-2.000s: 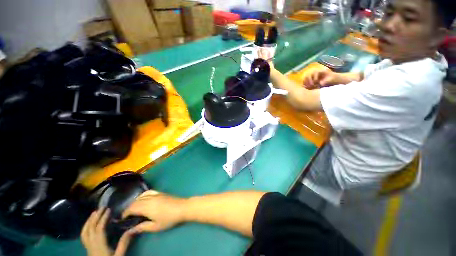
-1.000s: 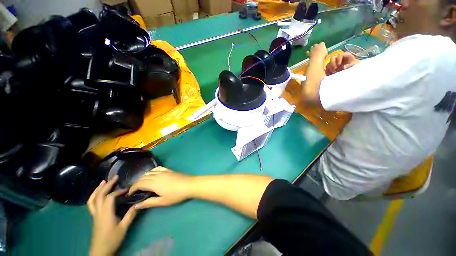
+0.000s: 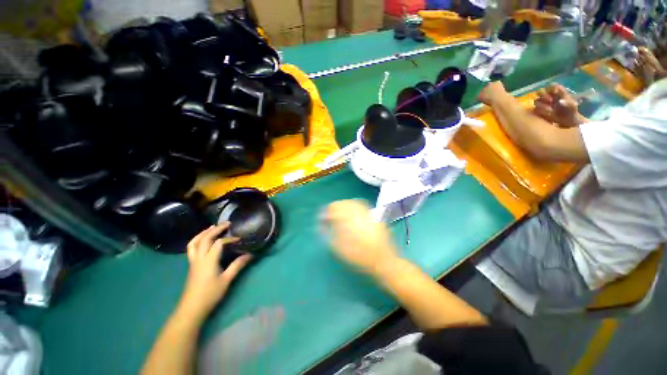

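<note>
A glossy black yoke (image 3: 252,220) lies on the green bench beside the pile, its round dish face up. My left hand (image 3: 210,265) is on its near side, fingers and thumb around a dark part of it. My right hand (image 3: 356,233) is over the bench between the yoke and the white housings. It is blurred with the fingers curled, and whether it holds anything is not clear. A white camera housing (image 3: 374,167) with black lobes standing up and a white wall-mount bracket (image 3: 401,199) stands beyond my right hand. A second such housing touches or stands close behind it.
A big pile of black yokes (image 3: 157,110) lies on an orange-yellow sheet (image 3: 319,132) at left. White parts (image 3: 42,267) are at the far left. A coworker in a white shirt (image 3: 627,139) sits at right, near another white housing (image 3: 496,60). A metal upright crosses the left side.
My right hand has left the yoke and moved right, toward the housings. My left hand has stayed on the yoke. The view has turned left, so white parts now show at the left edge.
</note>
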